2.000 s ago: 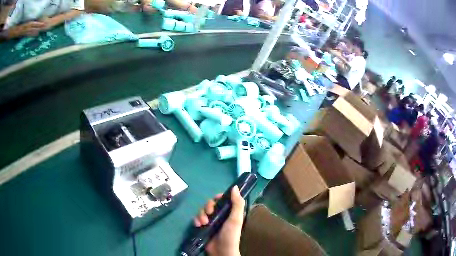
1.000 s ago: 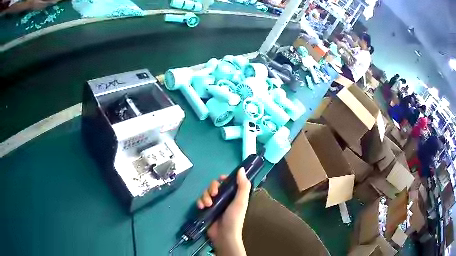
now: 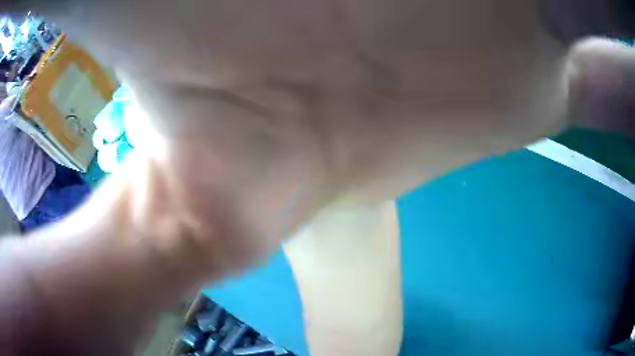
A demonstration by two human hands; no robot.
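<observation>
A blurred bare hand is very close to the lens and covers most of the upper and left picture. I cannot tell whether it is my left or my right, or whether it holds anything. A bare forearm rises from the bottom edge and ends behind it. Another blurred patch of skin is at the right edge. No screwdriver or screw feeder shows. Several teal pieces show at the left, partly hidden by the hand.
The green-blue bench top spans the lower right, with a pale rail at its far right. A carton with orange and white sides and lilac cloth are at the left. Dark grey parts lie at the bottom.
The view has swung away from the feeder, the large teal pile and the hand gripping the black screwdriver. A blurred hand now blocks much of the lens.
</observation>
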